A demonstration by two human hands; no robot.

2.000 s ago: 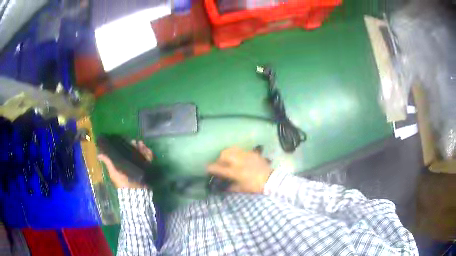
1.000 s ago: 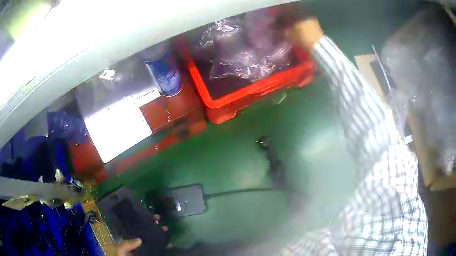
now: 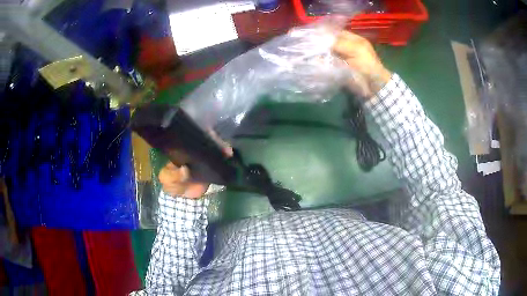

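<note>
My left hand holds a black power adapter at the left of the green bench, with its bundled output cable hanging off toward the right. My right hand grips a clear plastic bag at its right end. The bag stretches left to the adapter's upper edge and looks empty. Whether the adapter's end is inside the bag I cannot tell. Behind the bag, the cable of a second adapter lies on the bench; that adapter's body is mostly hidden.
A red crate stands at the bench's far edge, beside a white paper sheet. A metal arm with a yellow plate crosses the upper left. Black cables lie on the blue table. Cardboard with plastic wrap is at the right.
My right hand has come back from the red crate with a clear bag. My left hand has lifted the adapter and its cable bundle into view. The camera view has shifted.
</note>
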